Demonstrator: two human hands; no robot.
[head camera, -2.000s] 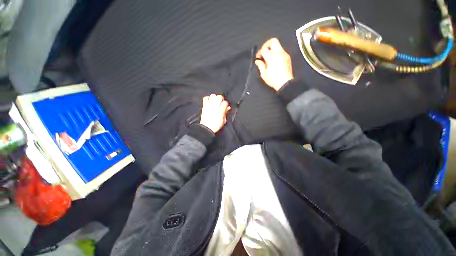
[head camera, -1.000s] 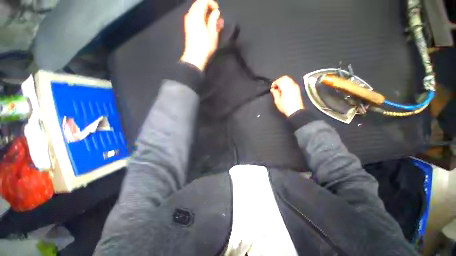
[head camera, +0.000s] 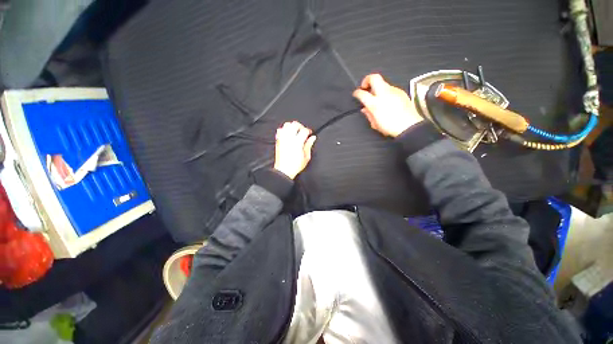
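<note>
A black garment (head camera: 289, 87) lies spread on the dark ribbed ironing table cover (head camera: 403, 33), with creases and seam lines across it. My left hand (head camera: 294, 148) pinches the garment's near edge. My right hand (head camera: 384, 106) pinches the same edge further right, thumb and fingers together. The edge runs between both hands. The steam iron (head camera: 457, 111) rests on the cover just right of my right hand, its orange-brown wooden handle (head camera: 482, 107) on top. Where the black cloth ends on the black cover is hard to tell.
A blue-fronted box (head camera: 87, 161) stands left of the table, with a red plastic bag (head camera: 23, 252) beside it. A round cream bucket (head camera: 172, 272) is by my left elbow. Blue and yellowish hoses (head camera: 561, 139) join a wrapped pale hose (head camera: 583, 54) at right. Dark cloth lies low at right.
My left hand has come back from the far side of the table to the near edge. The garment, bunched a second ago, now lies spread further away and to the left.
</note>
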